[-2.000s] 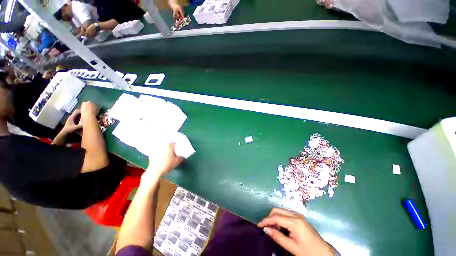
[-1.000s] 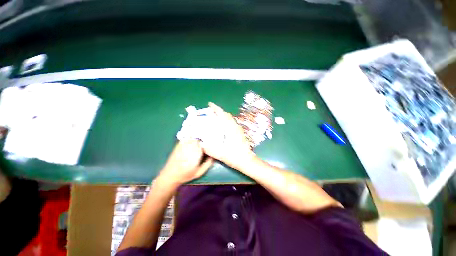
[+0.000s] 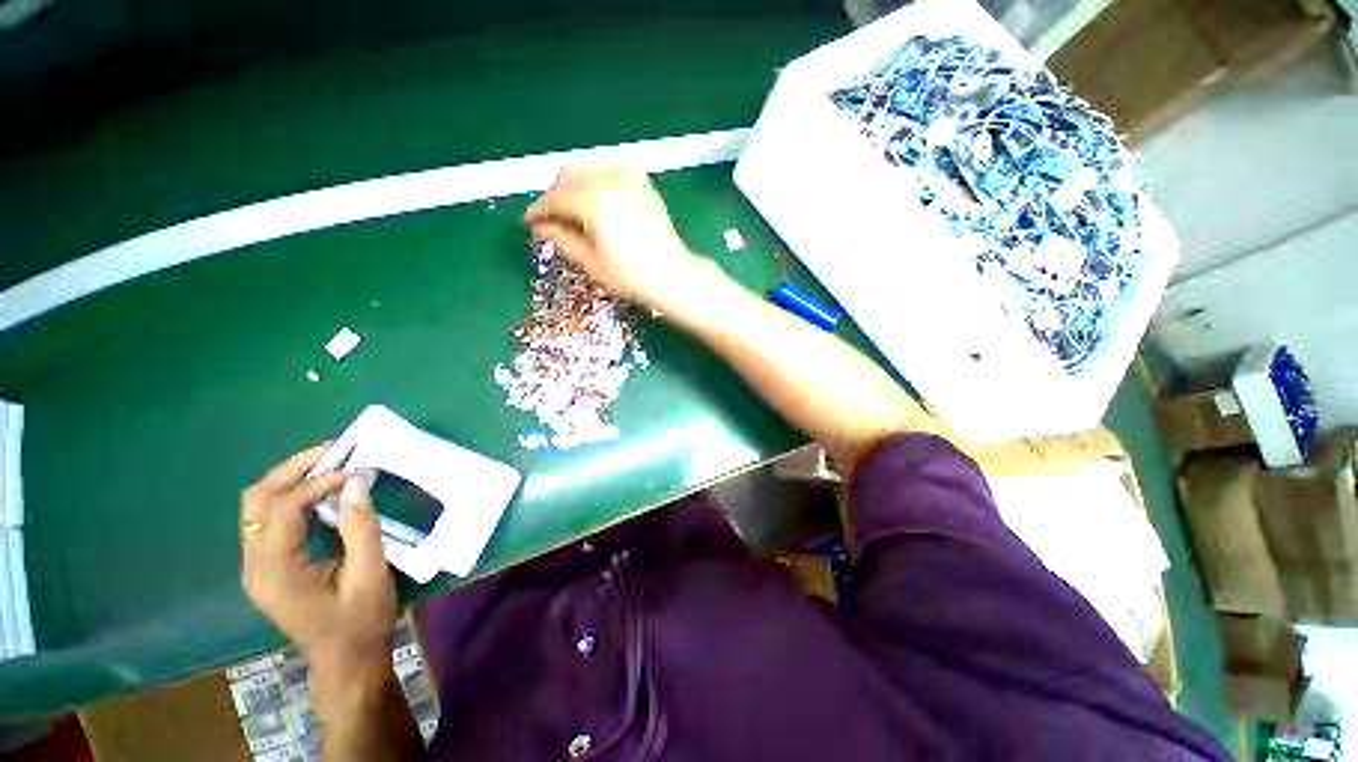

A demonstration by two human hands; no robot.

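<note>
My left hand (image 3: 320, 543) holds a white front housing (image 3: 465, 494) at its left side, near the front edge of the green surface. The housing has a large opening and a slanted position. My right hand (image 3: 596, 226) is at the far end of a loose heap of tiny metal contacts (image 3: 578, 357), fingertips down at the heap. Whether the fingers pinch a piece cannot be seen.
A foam box (image 3: 879, 305) of wired circuit boards (image 3: 1013, 179) stands at the right, a blue cylinder (image 3: 806, 307) beside it. Small white squares (image 3: 343, 344) lie on the belt. A white strip (image 3: 373, 195) runs behind; stacked housings (image 3: 12, 521) are at far left. Cartons (image 3: 164, 722) sit below.
The view has turned towards the right. My hands have moved apart: the left now holds a housing at the left, the right has moved to the far end of the contact heap.
</note>
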